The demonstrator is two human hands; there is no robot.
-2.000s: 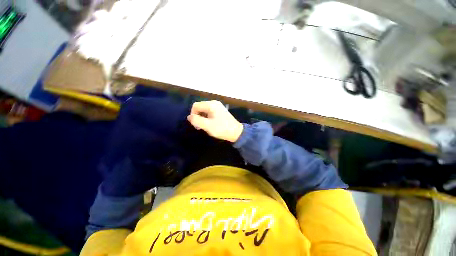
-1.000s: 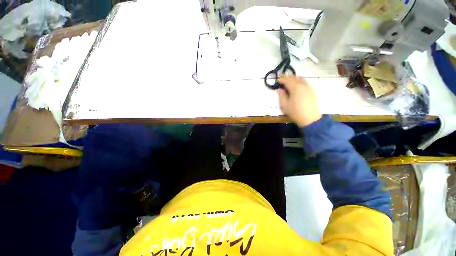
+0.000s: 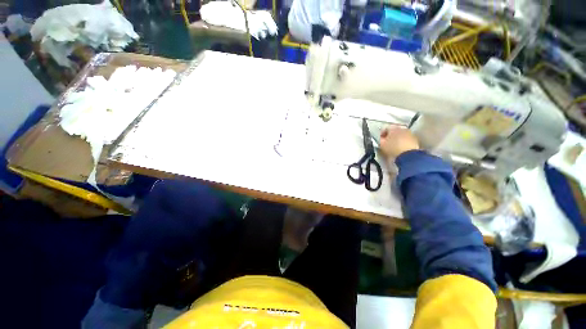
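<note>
My right hand [image 3: 397,139] is on the white machine table [image 3: 212,122], just right of the black scissors [image 3: 368,168], fingers bent; whether it holds anything is hidden. The scissors lie with blades pointing away from me and do not appear to be in the hand. The off-white sewing machine [image 3: 411,87] stands behind the hand, its needle end to the left. A dark navy garment [image 3: 170,225] lies over my left arm and lap, with a small dark label [image 3: 187,272] showing. My left hand does not show; only its sleeve is visible at lower left.
White frilly pieces [image 3: 106,106] lie on cardboard over a yellow-railed trolley [image 3: 71,187] at left. Brown scraps [image 3: 479,193] and a clear plastic bag [image 3: 512,225] are at the table's right end. More white cloth [image 3: 80,29] is heaped beyond, at upper left.
The view has tilted up, showing more of the machine. My right hand went from the lap to the scissor handles, then moved off them, further back beside the blades. The scissors remain on the table.
</note>
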